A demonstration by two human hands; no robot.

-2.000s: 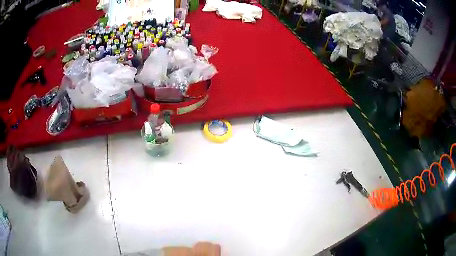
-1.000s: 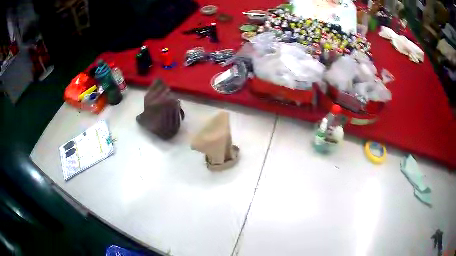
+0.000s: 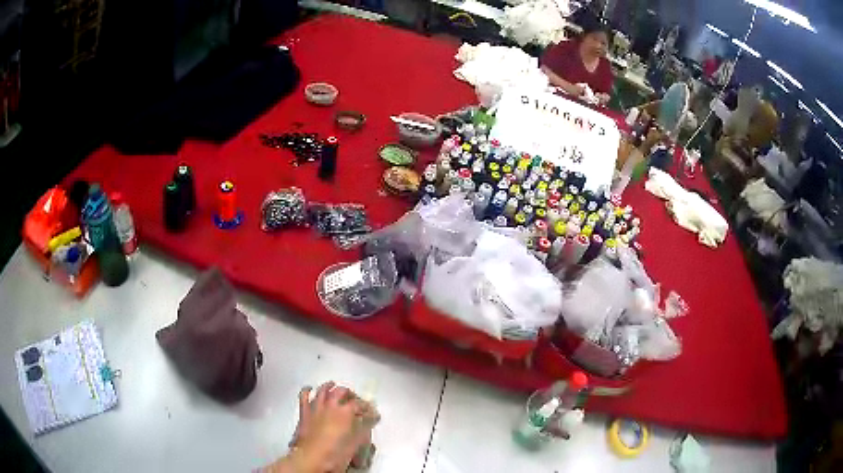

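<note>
My left hand (image 3: 333, 425) reaches in from the bottom edge and is closed over the beige cloth pouch (image 3: 366, 454) on the white table. The hand hides most of the pouch; only a small part shows beside the fingers. A brown peaked cloth (image 3: 213, 340) stands just left of the hand. My right hand is not in view.
The white table (image 3: 287, 346) meets a red-covered section (image 3: 370, 55). Bagged trims (image 3: 494, 286), thread cones (image 3: 527, 199), a red-capped bottle (image 3: 575, 388) and yellow tape (image 3: 628, 437) lie right. Papers (image 3: 67, 377) and an orange-red basket (image 3: 79, 275) lie left. A person (image 3: 580, 65) sits behind.
The view has swung left and up. My left hand, out of view one second ago, is now over the beige pouch. The brown cloth looks unmoved on the table.
</note>
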